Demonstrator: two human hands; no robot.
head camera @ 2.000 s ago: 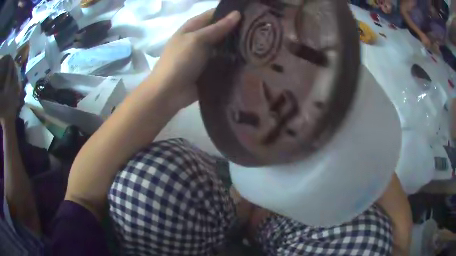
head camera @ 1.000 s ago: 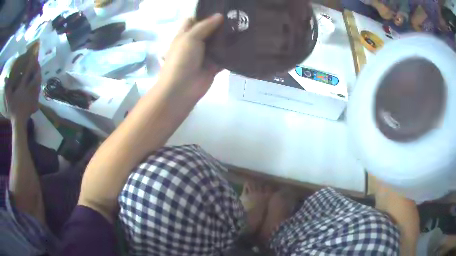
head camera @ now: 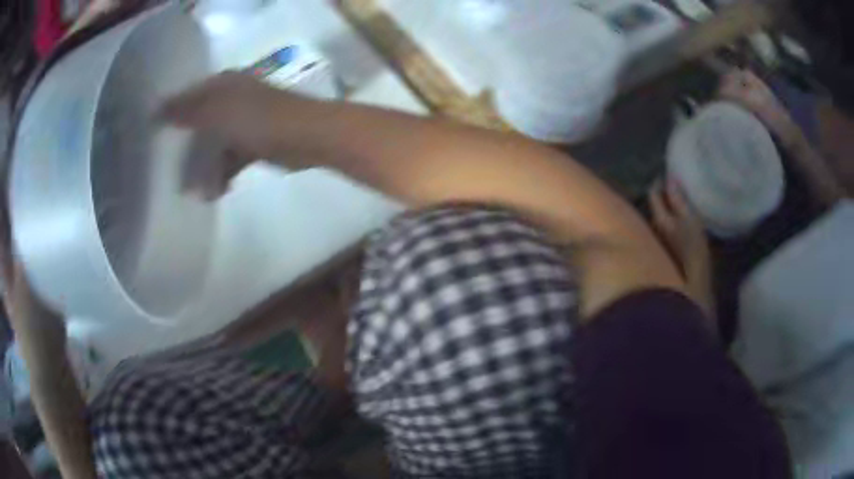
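A large white drum (head camera: 56, 178) stands tilted at the far left, its wide open mouth facing right and its inside greyish. My right hand (head camera: 211, 140) is blurred in front of that mouth. Its fingers and thumb are apart, with nothing seen between them. Whether it touches the drum cannot be told. My left forearm runs up from the lower left edge to behind the drum, and my left hand is hidden. The dark base does not show.
The white table (head camera: 290, 215) lies under my right arm, with a wooden strip (head camera: 412, 65) across it. A blurred white bundle (head camera: 552, 70) lies beyond. At right another person's hand (head camera: 688, 229) is at a white round object (head camera: 726, 168). My checked knees are below.
The view has swung right. The drum has gone from the right side to the far left and turned its open mouth into view. My right hand has crossed leftward; the dark base has left view.
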